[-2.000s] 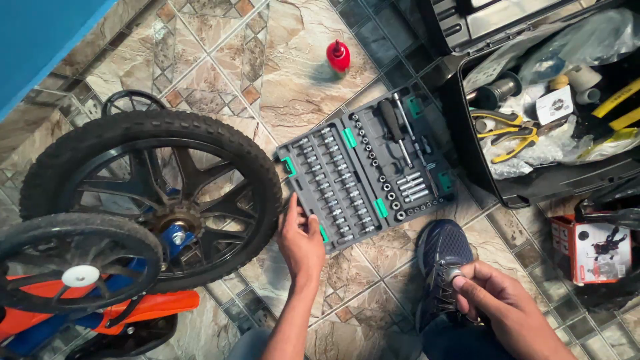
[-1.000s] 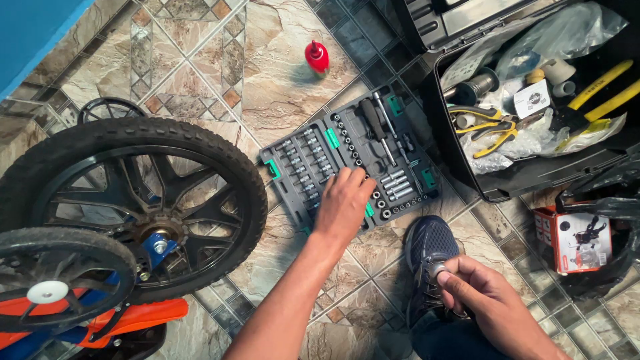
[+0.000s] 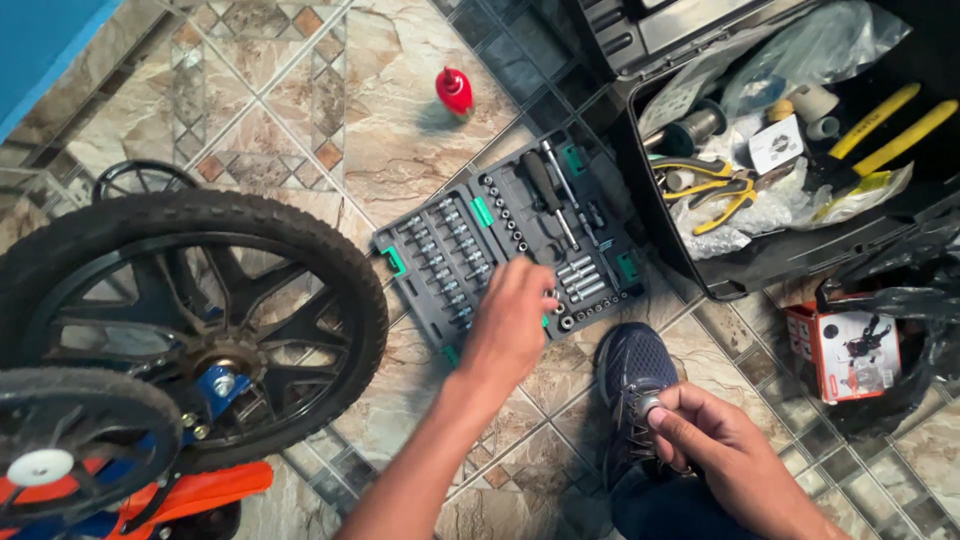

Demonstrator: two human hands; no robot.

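Observation:
An open grey socket set case with green latches lies on the tiled floor. My left hand is over its middle, fingers bent down at the sockets near the hinge; whether it holds one cannot be told. In my right hand, above the shoe, a small round metal piece is pinched between thumb and fingers. A dark-handled driver and a ratchet rest in the case. To the left is a bicycle wheel with a black tyre and a bolt at its hub.
A black toolbox with yellow-handled pliers stands open at the upper right. Below it are an orange and white box and a black plastic bag. A red bottle stands beyond the case. A small training wheel is lower left.
My left hand has moved from the case's near left edge, two seconds ago, to the sockets at its middle. My right hand keeps the metal piece near the shoe.

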